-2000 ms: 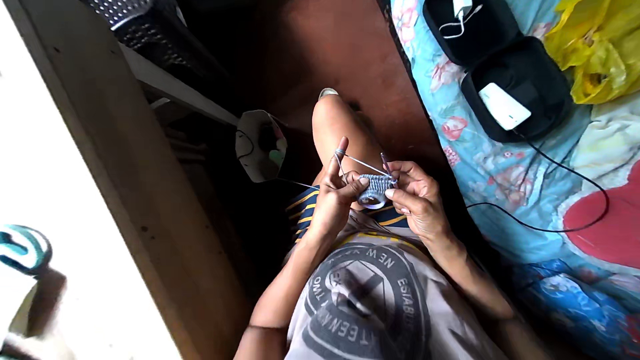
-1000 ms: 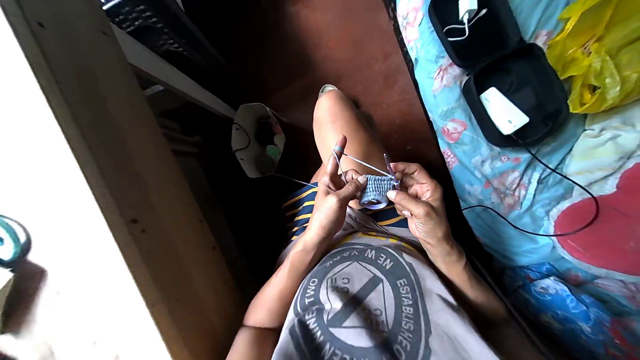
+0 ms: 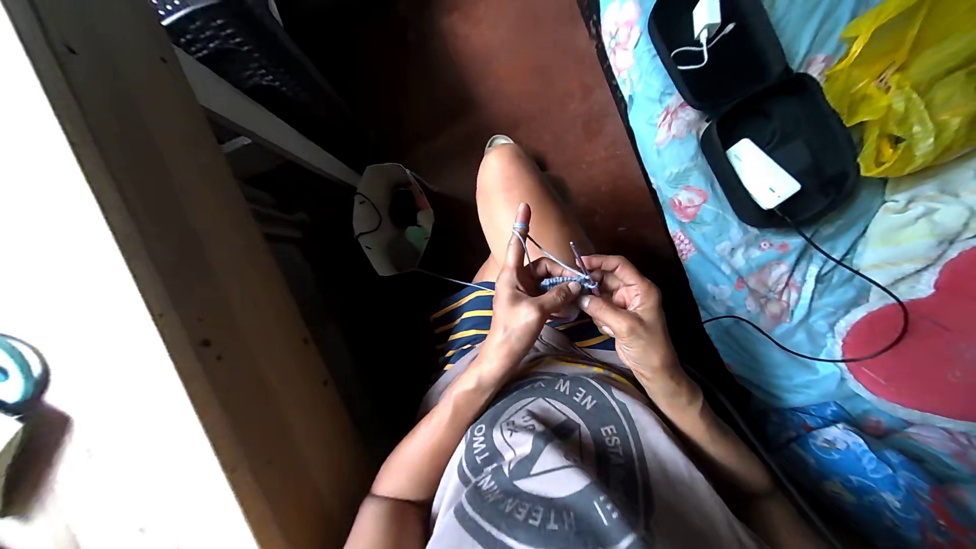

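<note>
Between my hands, above my lap, is a small blue-grey crocheted piece. My left hand pinches it between thumb and fingers, and its raised index finger has yarn wound around it. From that finger the yarn runs down to a thin crochet hook at the right end of the piece. My right hand grips the hook, its thumb near the stitches. Part of the hook is hidden by the fingers. Another strand leads left from my lap to an open container beside my leg.
On the right, a floral-sheeted bed holds an open black case with a white device, a black cable and a yellow plastic bag. A wooden ledge runs along my left. Red floor lies ahead.
The crocheted piece was seen flat-on before; now it is tilted and shows as a narrow strip. My hands remain close together, with the yarn still around my left index finger.
</note>
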